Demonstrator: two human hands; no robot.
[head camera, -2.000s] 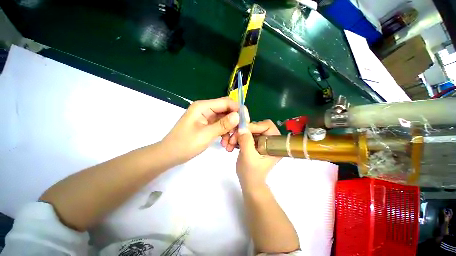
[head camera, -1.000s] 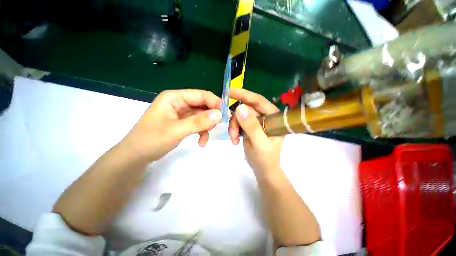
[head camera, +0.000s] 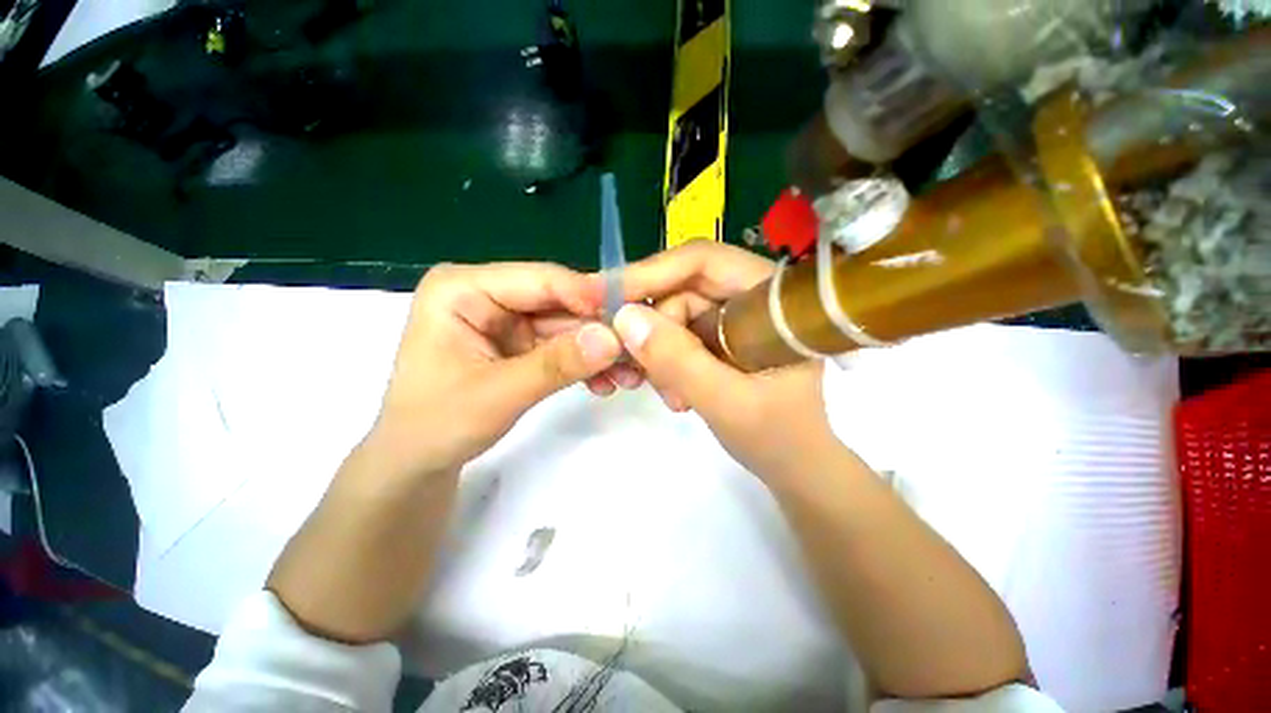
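Note:
A pale blue tapered tip (head camera: 611, 237) stands upright at the centre, narrow end up. My left hand (head camera: 491, 348) pinches its lower end between thumb and fingers. My right hand (head camera: 725, 341) closes in from the right, its thumb and fingers also at the tip's base. The brass-gold cylinder of the dispensing gun (head camera: 948, 265) comes in from the right and ends behind my right hand. A red lever (head camera: 790, 223) and white cable ties sit on it. The gun's front end is hidden by my fingers.
A white work sheet (head camera: 300, 362) lies under my arms. Beyond it is a green surface (head camera: 390, 181) with several small black units at the left. A yellow and black striped bar (head camera: 697, 126) crosses it. A red perforated basket (head camera: 1227, 515) stands at the right edge.
The view has shifted and the gold cylinder appears larger and closer. My hands have come together around the base of the blue tip. The red basket has moved towards the right edge of view.

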